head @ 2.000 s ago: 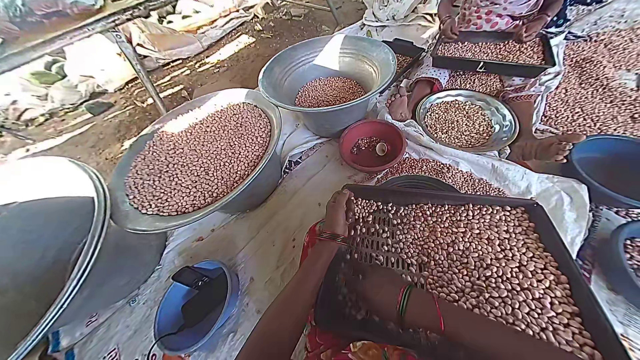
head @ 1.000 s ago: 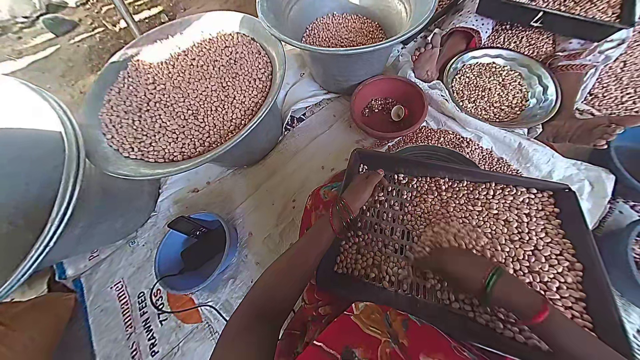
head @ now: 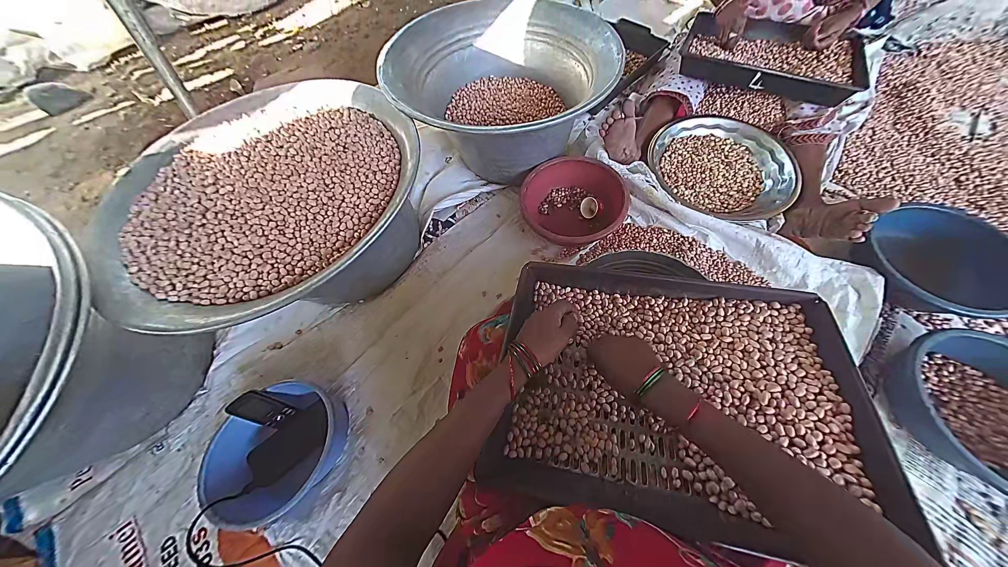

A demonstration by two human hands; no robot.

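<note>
A black slotted plastic tray (head: 823,315) rests tilted over my lap, spread with small pinkish-brown nuts or seeds (head: 756,362). My left hand (head: 549,331) lies inside its upper left corner, fingers curled down among the nuts. Close beside it, my right hand (head: 622,364) is also down in them, fingers bent and partly hidden. Whether either hand grips any nuts cannot be seen. Bare slots show below my right hand. Just past the tray's far edge is a red bowl (head: 543,201) with a few nuts and a small round cup (head: 589,207).
Large metal basins of nuts (head: 315,303) (head: 504,146) stand left and ahead. A blue bowl (head: 335,441) holds dark devices with a cable. Across from me, a person's hands (head: 835,24) work at another black tray (head: 787,88), near a steel bowl (head: 657,157). Blue tubs (head: 906,291) stand right.
My left hand has moved from the tray's left rim in among the nuts. My right hand has moved up the tray, close to the left one.
</note>
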